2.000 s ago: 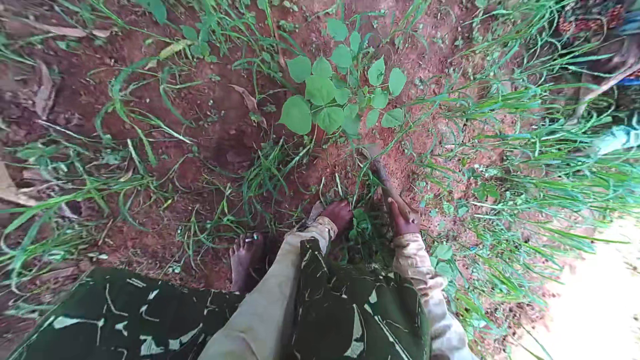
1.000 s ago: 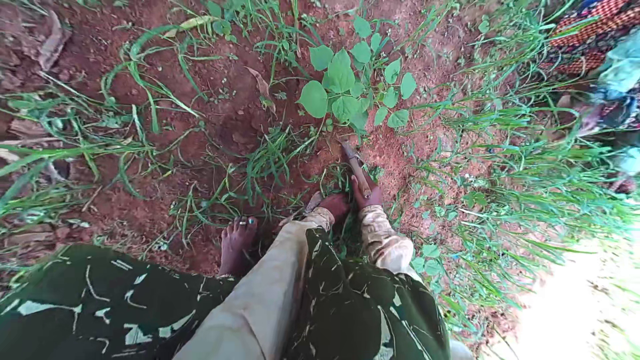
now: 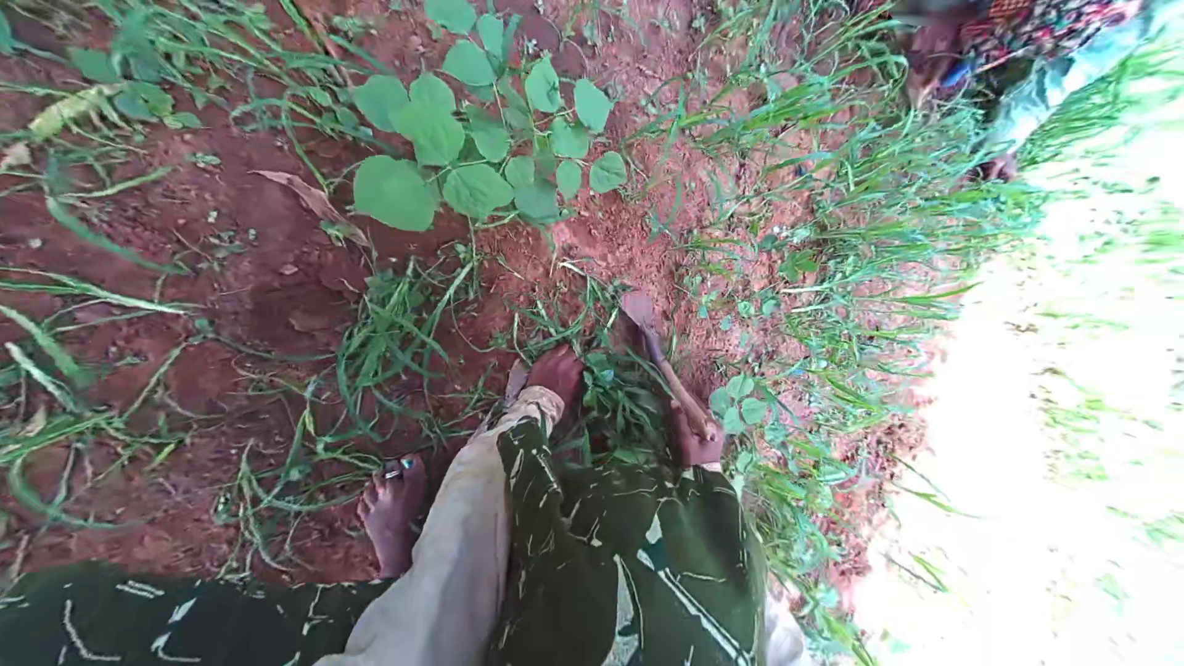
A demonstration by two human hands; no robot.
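My right hand (image 3: 696,433) is closed round the wooden handle of a small hand hoe (image 3: 661,356), whose flat blade points up the view, just above the weeds. My left hand (image 3: 557,372) reaches down at the green weeds (image 3: 606,393) left of the hoe; its fingers are partly hidden, so whether it grips any stems cannot be told. A broad-leaved green plant (image 3: 476,185) grows from the red soil above both hands.
My bare foot (image 3: 393,513) rests on the soil at lower left. Grass tufts (image 3: 393,324) stand left of my hands, and denser grass (image 3: 860,240) lies at right. Another person's sleeve (image 3: 1041,102) and patterned cloth show at upper right.
The hoe has moved away from beside my left hand; my right hand is now farther from it, to the right. The view has shifted closer to the ground.
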